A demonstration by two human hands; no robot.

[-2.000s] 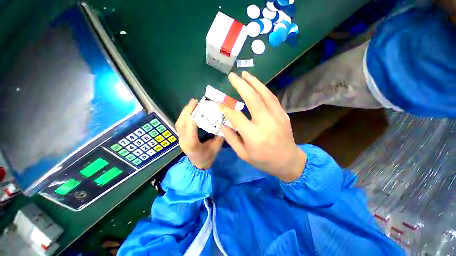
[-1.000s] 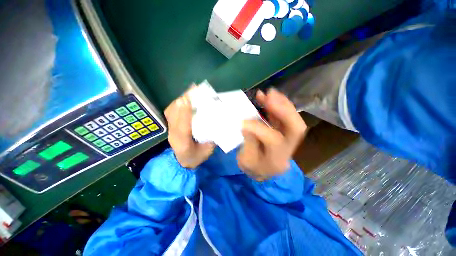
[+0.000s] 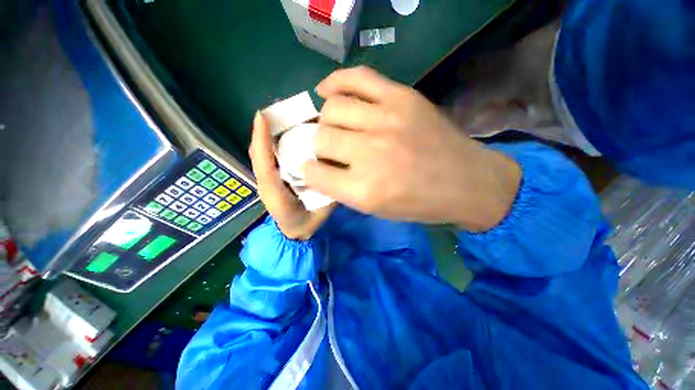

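A small white carton (image 3: 289,113) is held in front of my chest with a white flap raised at its open end. My left hand (image 3: 280,179) grips it from the left side. My right hand (image 3: 389,145) covers its right side, with fingers at a round white piece (image 3: 299,152) at the opening. Whether the right fingers grip that piece or only press it is hidden. Another white carton with a red band (image 3: 324,27) stands on the green bench beyond my hands, cut off by the top edge.
The digital scale (image 3: 164,221) is at the left. A small white slip (image 3: 377,36) and a white disc (image 3: 405,6) lie beside the standing carton. Grouped cartons (image 3: 57,331) are at lower left. A person's blue sleeve (image 3: 632,84) is at the right, above clear plastic film (image 3: 659,266).
The held carton was turned and blurred between both hands; now its open end faces up, with my right hand over it and a round white piece visible there. The view has shifted.
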